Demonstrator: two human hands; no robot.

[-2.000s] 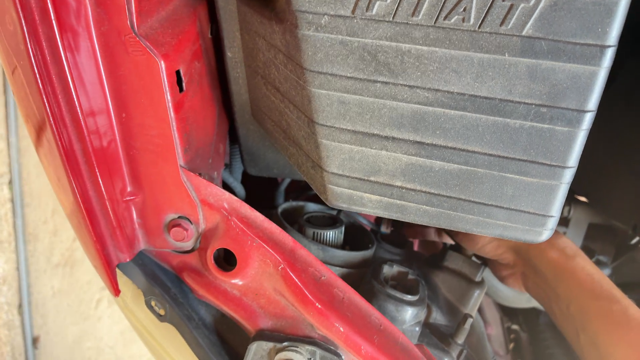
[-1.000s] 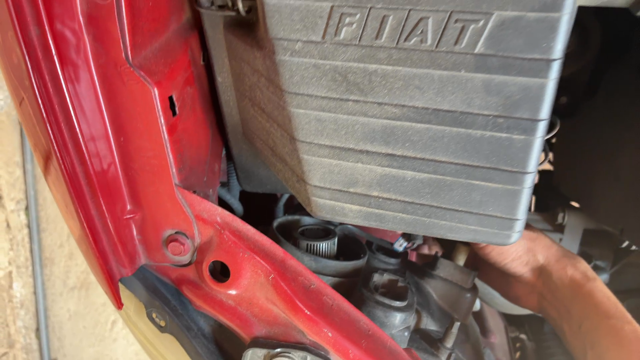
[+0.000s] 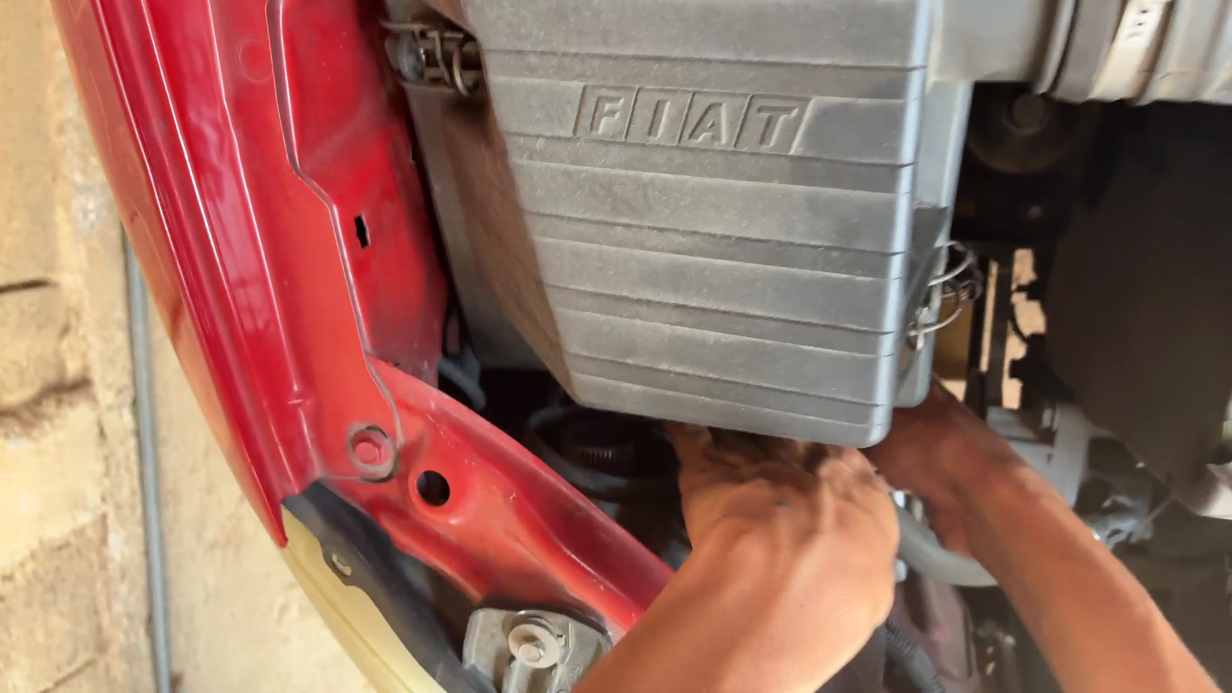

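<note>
My left hand (image 3: 784, 500) reaches up from the bottom middle, its fingertips hidden under the lower edge of the grey plastic air filter housing (image 3: 717, 289) marked FIAT. Close on its right, my right hand (image 3: 934, 457) goes under the housing's lower right corner, and its fingers are hidden too. What either hand holds cannot be seen. Left of my left hand, a dark round ribbed part (image 3: 602, 457) lies in shadow behind the red body panel (image 3: 539, 491). A grey hose (image 3: 938, 553) runs just below my right hand.
The red fender edge (image 3: 212, 289) curves down the left side. Wire clips hold the housing at its upper left (image 3: 443, 58) and right side (image 3: 943, 294). A metal bracket with a bolt (image 3: 529, 650) is at the bottom. A large duct (image 3: 1107, 48) crosses the top right.
My left hand has come into view and reaches under the housing beside my right hand, which was alone there before. It now covers part of the headlamp area seen earlier.
</note>
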